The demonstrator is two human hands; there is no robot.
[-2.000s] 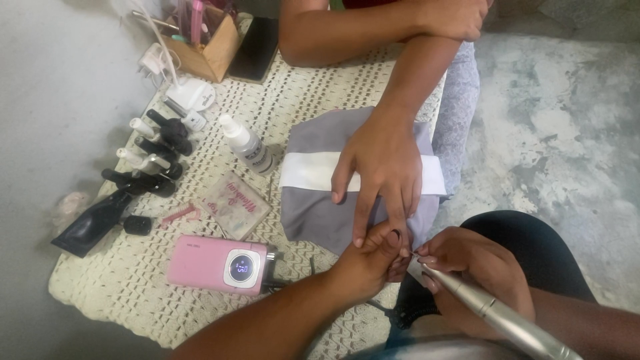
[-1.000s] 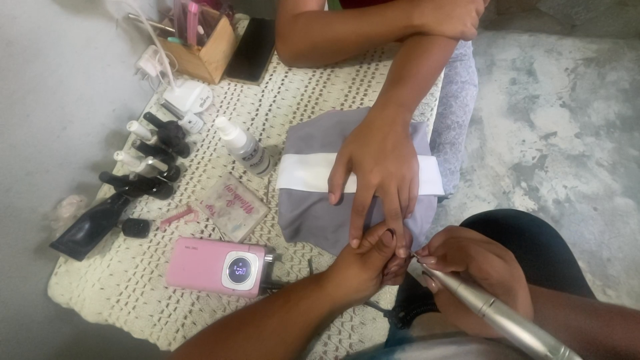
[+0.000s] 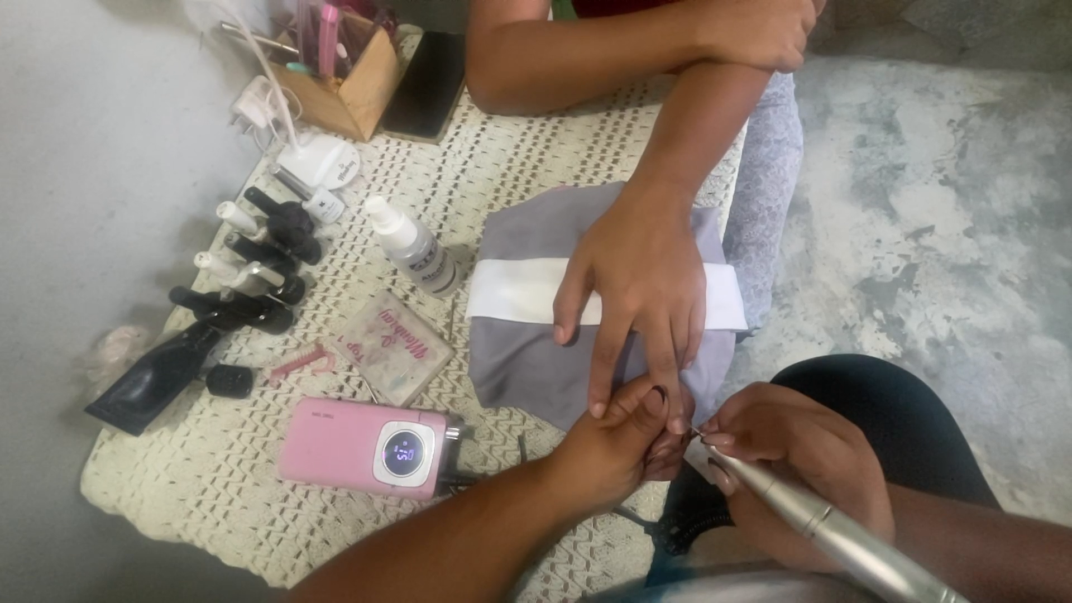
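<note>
My left hand [image 3: 615, 444] grips a fingertip of another person's hand [image 3: 649, 260]. That hand lies palm down on a grey cloth cushion [image 3: 523, 368] with a white band [image 3: 519, 291] across it. In my right hand [image 3: 804, 469] is a silver electric nail drill [image 3: 825, 532], its thin bit at the held fingertip. Whether the bit touches the nail cannot be told. Left of my hands lies a pink drill control unit [image 3: 343, 444] with a lit display. A clear spray bottle [image 3: 419, 255] with a white cap stands left of the cushion.
Several nail polish bottles [image 3: 268, 260], a black tube [image 3: 155, 377], a pink clip-like piece [image 3: 301, 364] and a marked square packet [image 3: 398, 347] lie on the crocheted tablecloth [image 3: 209, 519]. Farther back are a white lamp base [image 3: 318, 161], a wooden holder [image 3: 356, 92] and a dark phone [image 3: 427, 84]. A cable runs beside my left forearm.
</note>
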